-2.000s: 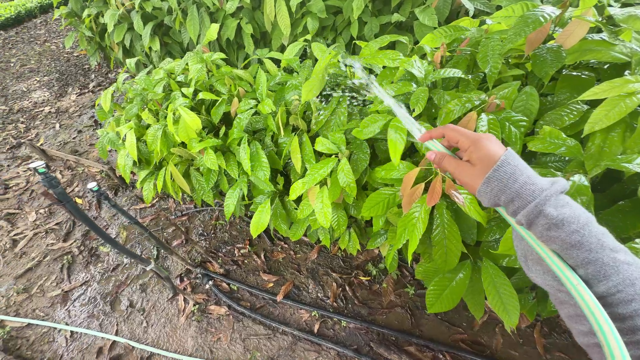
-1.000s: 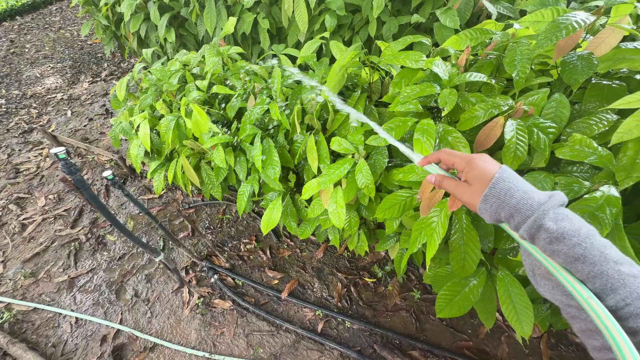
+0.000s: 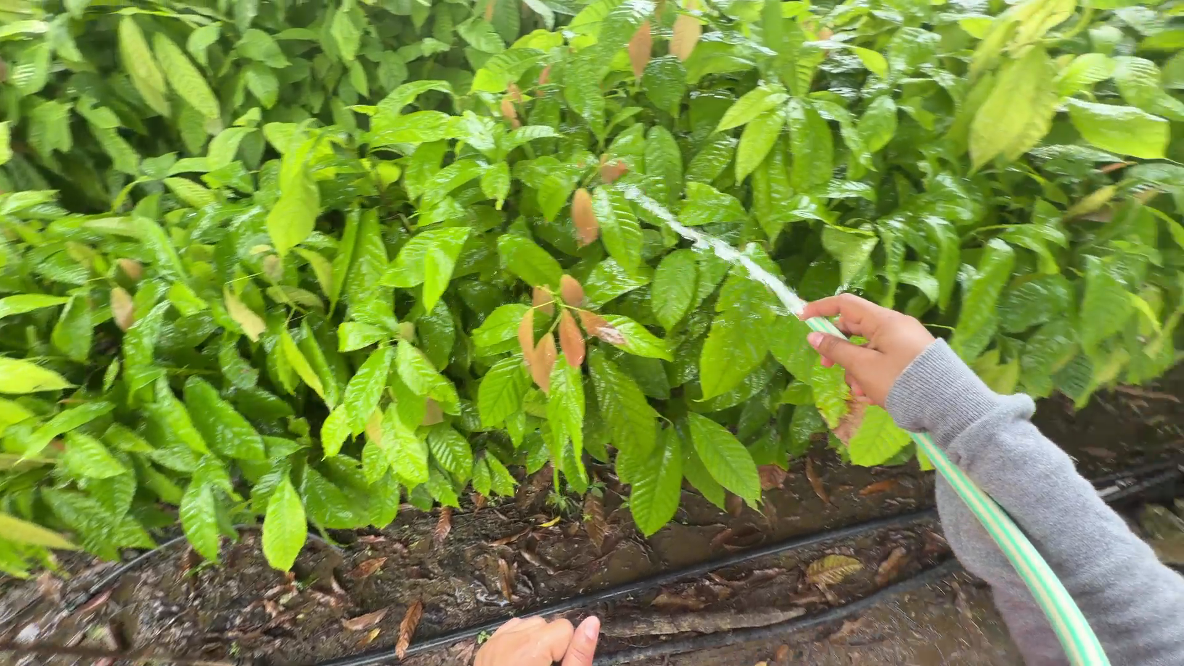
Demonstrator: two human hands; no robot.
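My right hand (image 3: 869, 342), in a grey sleeve, grips the end of a green-and-white striped garden hose (image 3: 1013, 546), with the thumb and fingers close to its mouth. A stream of water (image 3: 721, 248) shoots from it up and left onto the wet green leaves of the plants (image 3: 638, 407). The hose runs back beneath the sleeve to the bottom right. At the bottom edge shows part of my left hand (image 3: 538, 642), above the muddy ground; most of it is cut off, so whether it holds anything is hidden.
Black irrigation pipes (image 3: 721, 566) lie along the wet brown soil (image 3: 388, 564) below the plants, among fallen dry leaves. Reddish-brown young leaves (image 3: 555, 338) stand out in the middle of the foliage, which fills the upper part of the view.
The view has swung right, and the upright black pipes with fittings at the left are out of it. The water now lands on foliage further right. My left hand has come into view.
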